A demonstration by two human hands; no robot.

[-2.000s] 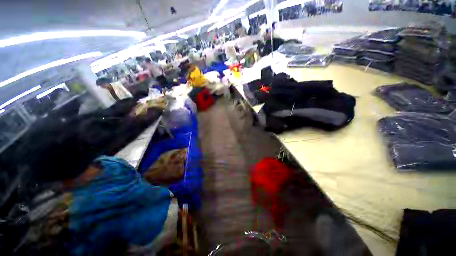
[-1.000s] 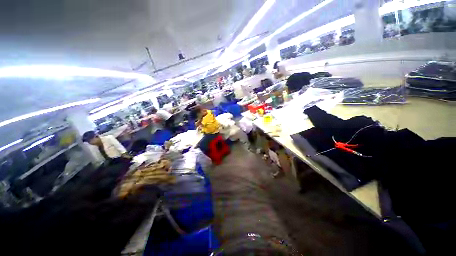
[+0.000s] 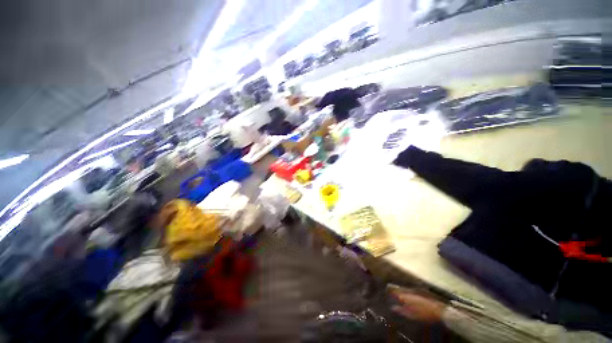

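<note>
A black garment (image 3: 530,201) lies spread on the cream table (image 3: 423,214) at the right, with one sleeve stretched to the upper left. A dark grey band (image 3: 490,275) shows along its near edge. A bright red hand tool (image 3: 582,250) with a thin pale cord lies on the black cloth. My right hand (image 3: 417,305) is low in the picture by the table's near edge, its forearm coming from the lower right. It is blurred, and its grip does not show. My left hand is out of the picture.
On the table are a tan packet (image 3: 367,231), a yellow tape roll (image 3: 329,195), a red box (image 3: 288,167) and a printed clear bag (image 3: 396,139). Dark bagged garments (image 3: 500,107) lie behind. Left of the aisle are yellow cloth (image 3: 191,229), a blurred red stool (image 3: 228,273) and blue bins (image 3: 215,177).
The view has come closer to the table's left end. The black garment and red tool show nearer, the tape roll and tan packet are clearer, and my right hand has come into view.
</note>
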